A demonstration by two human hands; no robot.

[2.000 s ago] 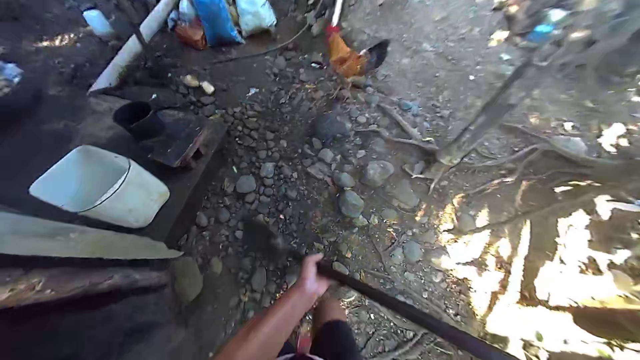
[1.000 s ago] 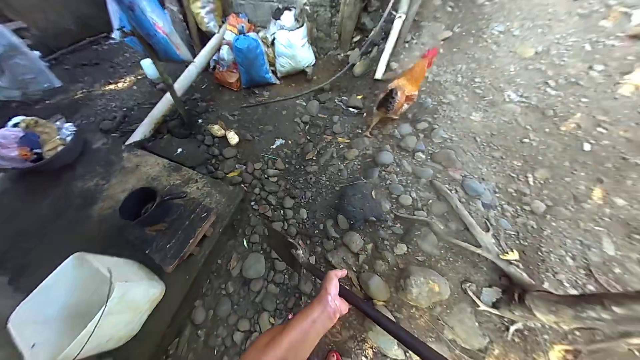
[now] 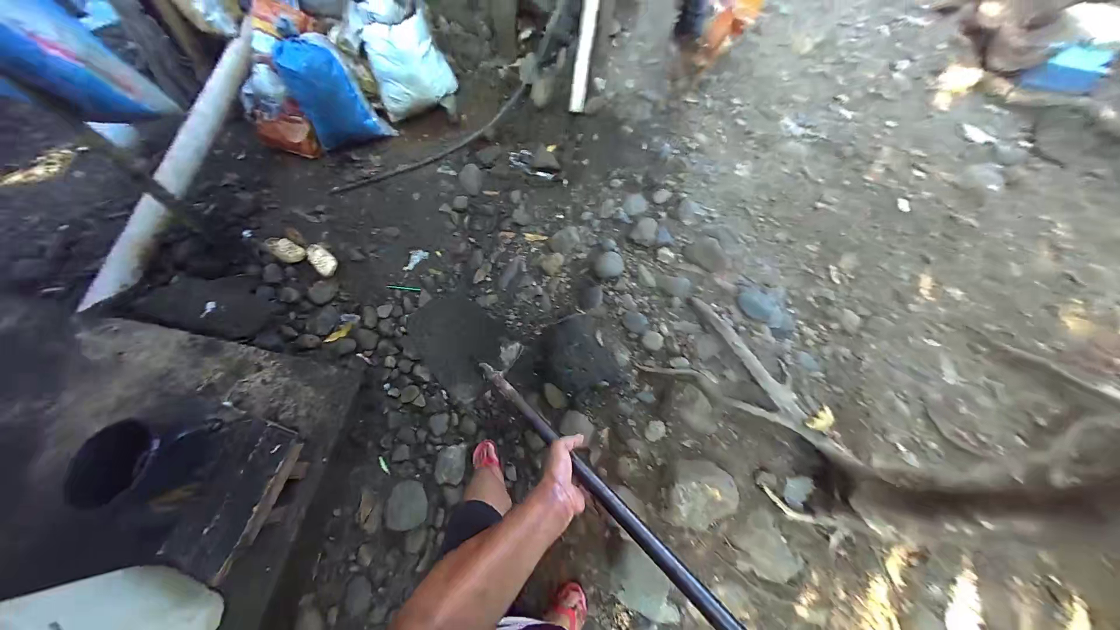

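My left hand (image 3: 563, 477) is closed around the dark shaft of a shovel (image 3: 643, 532), which slants from the lower right up to the middle of the view. The broad dark shovel blade (image 3: 455, 341) lies low over the stony ground, just left of a large dark rock (image 3: 577, 354); whether it touches the soil I cannot tell. My right hand is out of view, as is the far end of the shaft. Both my feet, in red footwear (image 3: 570, 604), stand on the stones below the blade.
Left is a raised slab (image 3: 219, 363) with a dark pot (image 3: 109, 464), a wooden board (image 3: 232, 499) and a white container (image 3: 114, 604). Filled bags (image 3: 324, 92) and a pale pole (image 3: 175, 175) stand beyond. A tree root (image 3: 752, 359) crosses the right; a blurred chicken (image 3: 722, 31) is at the top.
The view has swung strongly. The shovel blade has gone forward, away from beside the slab to next to the large dark rock. My left hand stays on the shaft. The chicken has moved farther off.
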